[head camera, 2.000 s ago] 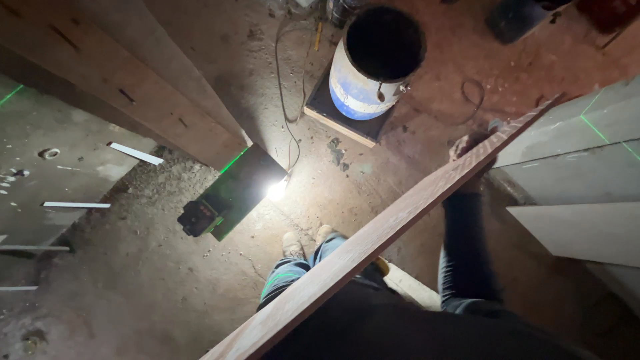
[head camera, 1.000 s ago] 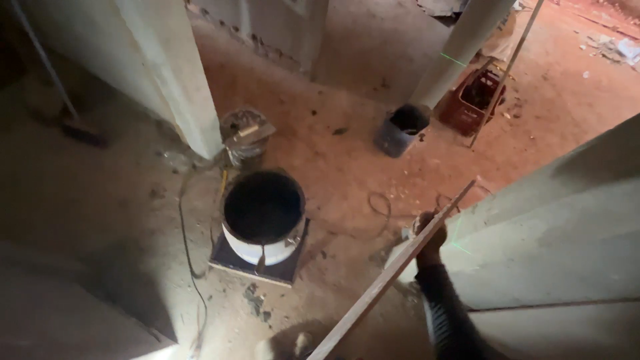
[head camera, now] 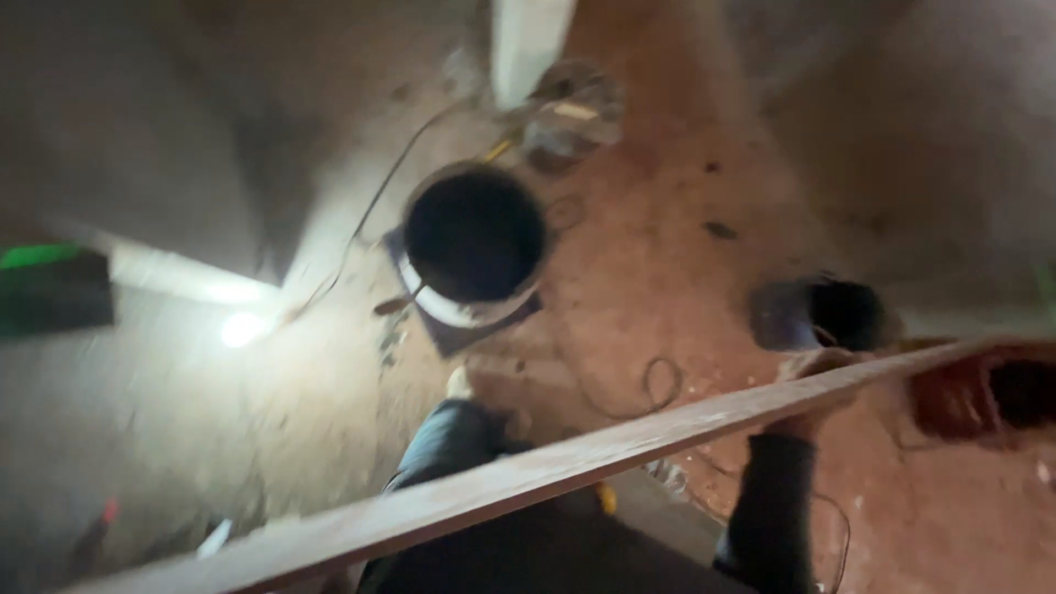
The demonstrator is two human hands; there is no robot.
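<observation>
A long wooden board point(head camera: 528, 487) runs across the view from the lower left to the right edge. My right hand point(head camera: 813, 388) is closed around it near its right part, with the dark sleeve below the board. My left hand cannot be made out; only a blurred patch of what may be skin shows under the board at the bottom edge. Beyond the board, a white bucket point(head camera: 462, 313) with a dark inside stands on a dark square base point(head camera: 454, 337). My leg in blue-grey trousers shows between the board and the bucket.
A second bucket point(head camera: 569, 132) with a pale piece across it stands behind the first. To the right are a dark bucket point(head camera: 775, 313) and a red container point(head camera: 949, 396). A thin cable point(head camera: 375, 202) trails to a bright lamp point(head camera: 245, 328) on the left. Another cable point(head camera: 660, 388) loops on the floor.
The view has swung strongly. The board, steeply slanted in the earlier frames, now lies flatter across the view, still in my right hand.
</observation>
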